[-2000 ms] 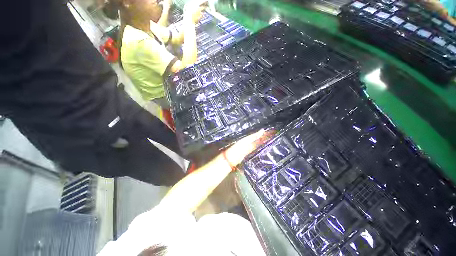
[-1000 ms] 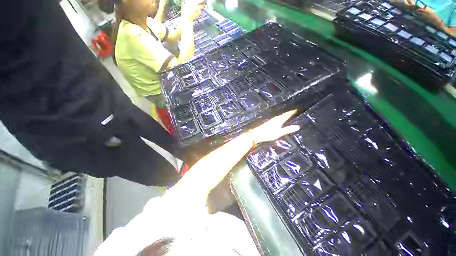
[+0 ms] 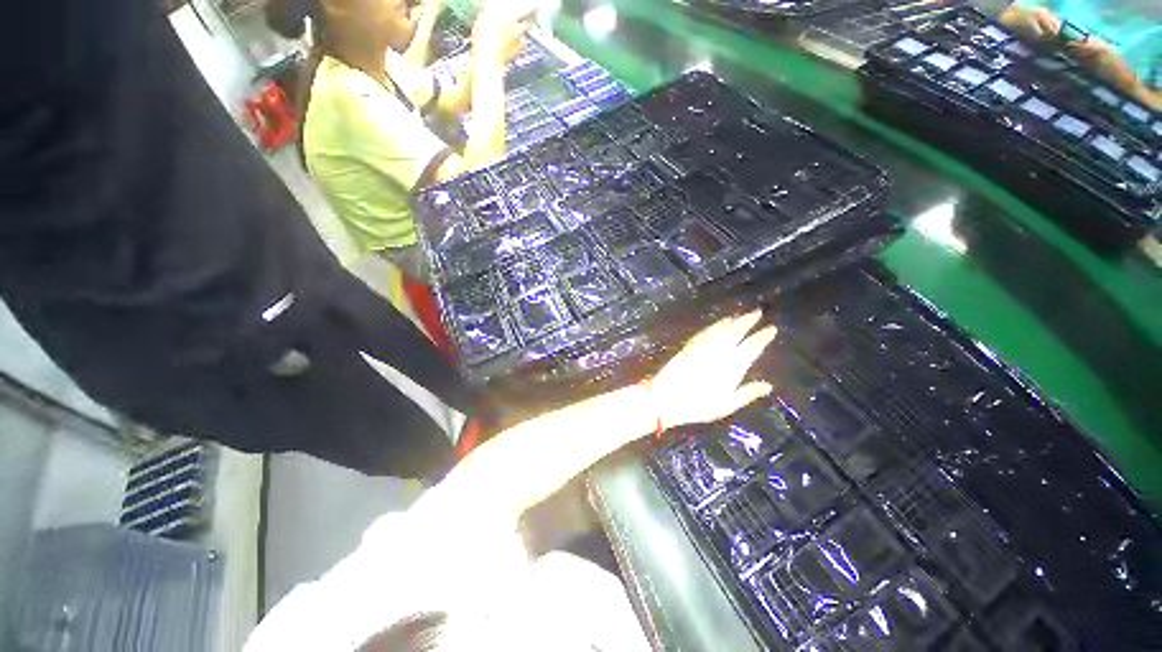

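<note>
A glossy black blister tray [image 3: 892,471] with rows of rectangular pockets lies in front of me and runs out of the lower right of the view. A tray stack [image 3: 650,210] of several nested black trays stands beyond it, to the left. My left hand [image 3: 714,372] is bare, with a red band at the wrist. It is over the near left corner of the working tray, beside the stack's near edge, fingers spread and apparently empty. Whether it touches the tray I cannot tell. My right hand is not in view.
A person in a yellow shirt [image 3: 363,147] works at blue-grey filled trays [image 3: 561,92] at the top. Another black tray stack [image 3: 1019,121] with pale pieces stands across the green bench [image 3: 981,274]. Someone in dark clothing [image 3: 166,229] stands close at left.
My left hand has moved right from the edge between stack and tray, and its fingers have spread. The near side of the stack now shows more of its layered edge.
</note>
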